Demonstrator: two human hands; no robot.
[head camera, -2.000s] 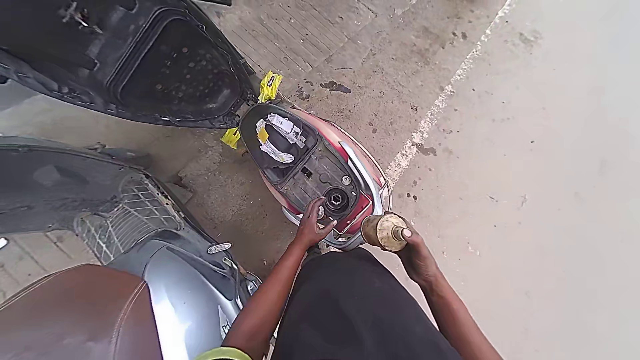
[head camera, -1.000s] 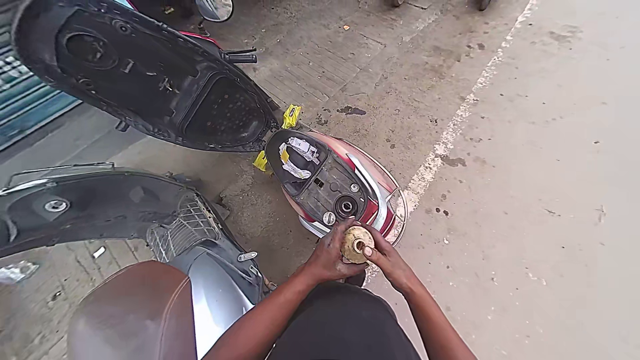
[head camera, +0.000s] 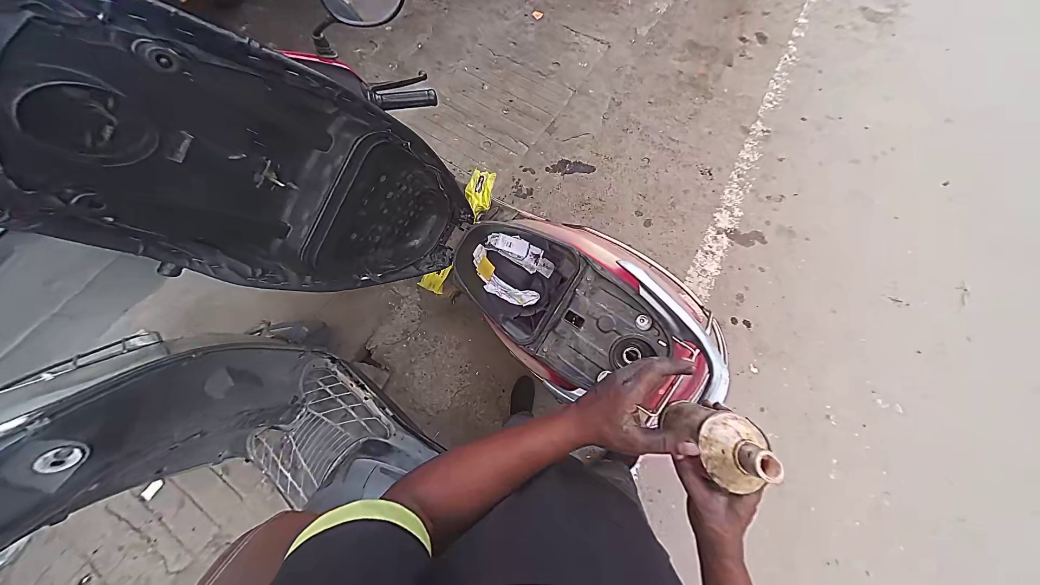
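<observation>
My right hand (head camera: 723, 508) grips a stained, cream-coloured bottle (head camera: 725, 451) from below and behind. The bottle leans over with its narrow open neck pointing to the lower right, beside the tail of a red scooter (head camera: 686, 284). Spread fingers of my left hand (head camera: 634, 406) reach over the scooter's tail, and the thumb lies against or very near the bottle's side. Just beyond these fingers is the round fuel filler opening (head camera: 631, 352), with no cap on it. White papers (head camera: 516, 268) lie in the storage well. The scooter's black seat underside (head camera: 244, 154) is raised.
A second scooter (head camera: 187, 406) with a wire grille stands close on the left, its brown seat (head camera: 252, 548) by my left arm. Yellow wrappings (head camera: 480, 191) hang at the raised seat's hinge. A mirror (head camera: 363, 10) and handlebar grip (head camera: 406, 99) show at the top.
Two seconds ago my left hand was beside the filler opening; one second ago both hands were around the bottle. Now the left fingers are spread, and the bottle is farther right against the scooter.
</observation>
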